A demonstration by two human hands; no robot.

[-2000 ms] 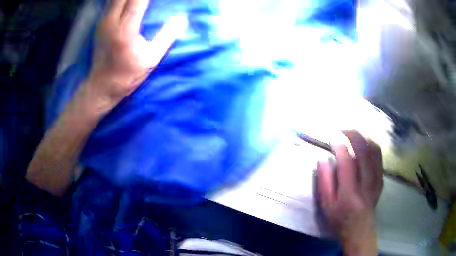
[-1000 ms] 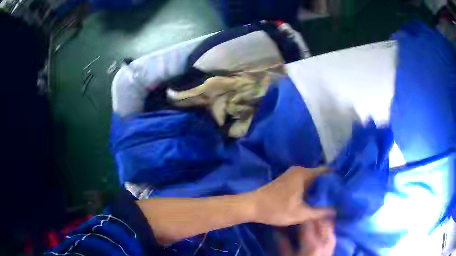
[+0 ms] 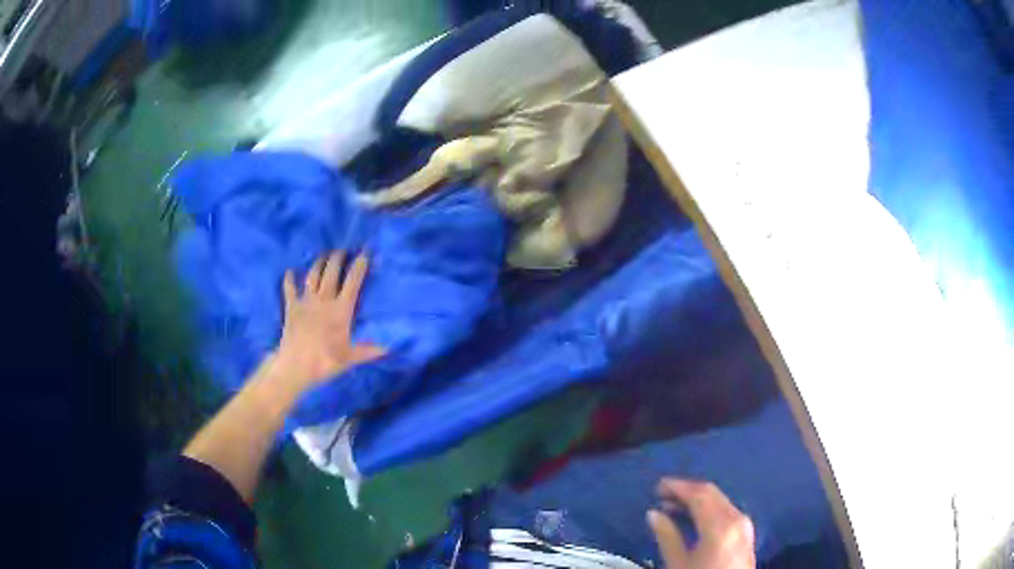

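Crumpled blue cloth pieces (image 3: 428,261) lie in a heap left of the lap, beside crumpled beige cloth (image 3: 556,167). My left hand (image 3: 322,328) rests on the heap, palm down with fingers spread. A long blue strip of cloth (image 3: 478,406) stretches from the heap toward the table. My right hand (image 3: 706,528) is low in the view over the lap, partly cut off by the bottom edge, its fingers curled apart with nothing seen in them.
The white tabletop (image 3: 778,189) with its brown edge curves down the right side. More blue cloth (image 3: 945,145) lies on it at the far right, partly lost in glare. Green floor (image 3: 145,211) shows at the left. A white-and-black rounded form stands behind the beige cloth.
My left hand has moved from the bunched cloth near the table to the heap at the left. My right hand is now apart from it. The blue cloth between them has left the table's near edge.
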